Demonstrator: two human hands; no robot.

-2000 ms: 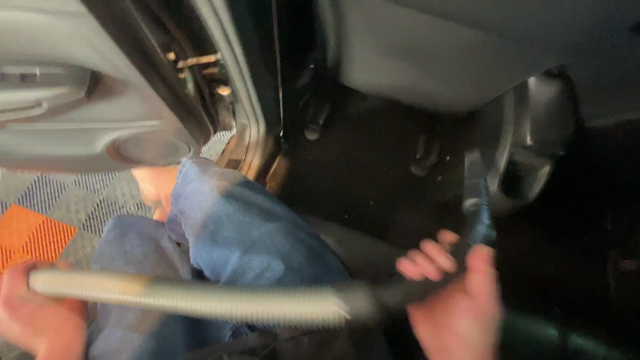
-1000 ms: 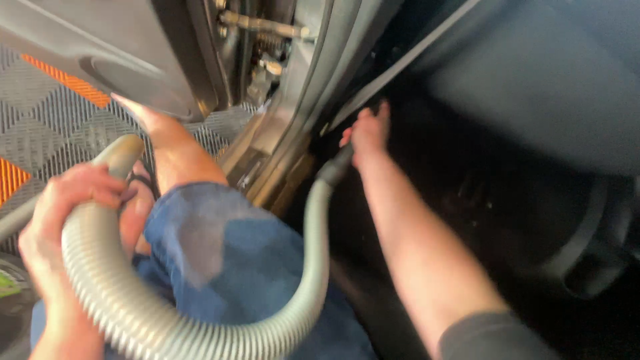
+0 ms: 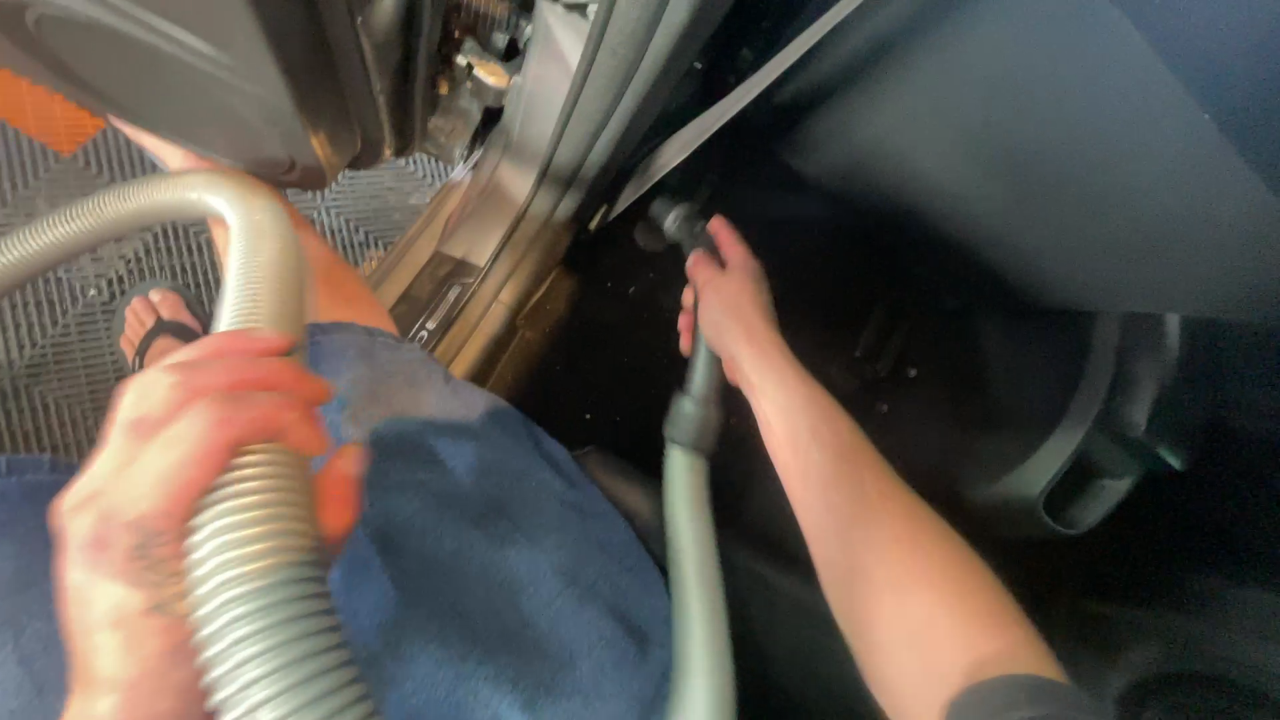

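Observation:
My left hand (image 3: 200, 480) is wrapped around a ribbed grey vacuum hose (image 3: 265, 590) above my lap, at the lower left. The hose bends over near the door and runs out of view at the left. In the dark footwell, my right hand (image 3: 730, 300) grips the black wand end (image 3: 703, 375) of the hose, just below its blurred dark head (image 3: 672, 222). A black cuff (image 3: 693, 420) joins the wand to the pale hose, which drops to the bottom edge. The head is near the sill side; whether it touches the carpet cannot be told.
An open car door (image 3: 220, 90) stands at the upper left, beside the door sill (image 3: 440, 300). Dark carpet (image 3: 610, 350) with pale specks lies in the footwell. A grey seat belt or strap (image 3: 740, 105) slants above. A curved plastic part (image 3: 1090, 480) is at the right, grey ribbed floor tiles (image 3: 60, 370) at the left.
Since two seconds ago, my right hand has gone from the near right side to the footwell by the sill. Compared with one second ago, more of the wand and its head shows.

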